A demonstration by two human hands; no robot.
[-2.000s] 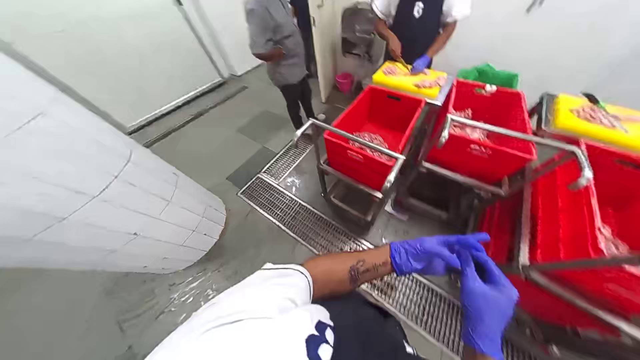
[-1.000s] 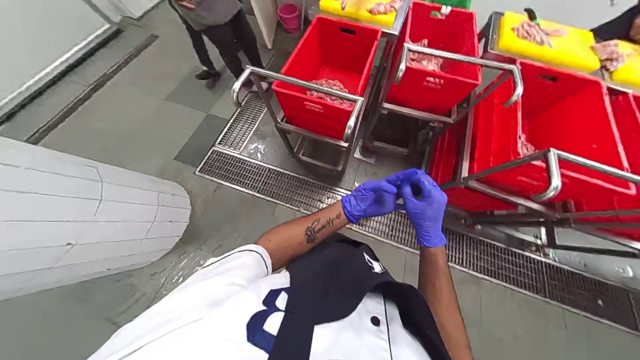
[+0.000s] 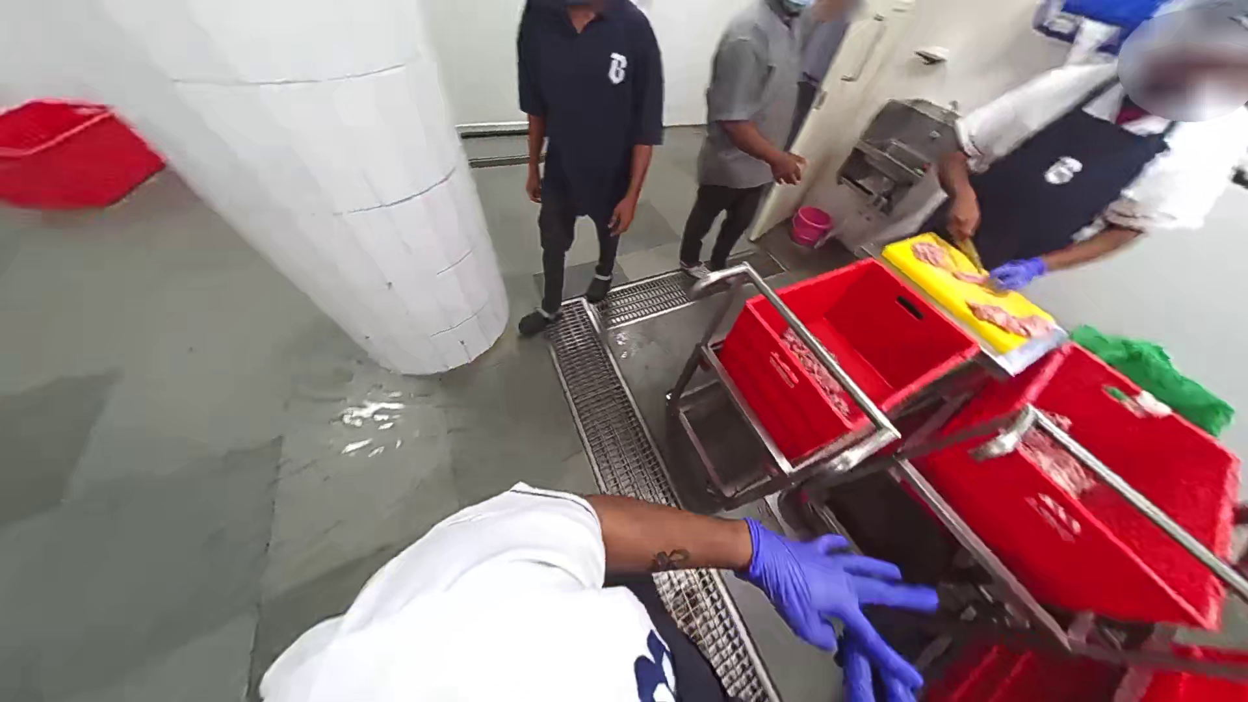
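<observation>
My left hand [image 3: 829, 590], in a blue-purple glove, is stretched out at the lower middle, its fingers spread and holding nothing. Below its fingertips my right hand [image 3: 873, 673], gloved alike, shows only in part at the bottom edge; the rest is cut off. The two hands touch or overlap. Beyond them stands a red plastic crate [image 3: 770, 390] with pieces of raw meat inside, on a metal trolley [image 3: 707, 458]. To its right is another red crate [image 3: 1092, 546], also holding meat.
A co-worker [image 3: 1063, 166] cuts meat on a yellow cutting board [image 3: 1009, 336] behind the crates. Two people [image 3: 590, 97] [image 3: 746, 107] stand farther back. A white tiled pillar [image 3: 390, 195] rises on the left. A metal floor drain [image 3: 614, 419] crosses the wet floor. A green cloth or bag [image 3: 1155, 375] lies at right.
The view has swung left and up. The fingers of my left hand, bunched against my right hand a second ago, are now spread. A person in dark clothes has come into view.
</observation>
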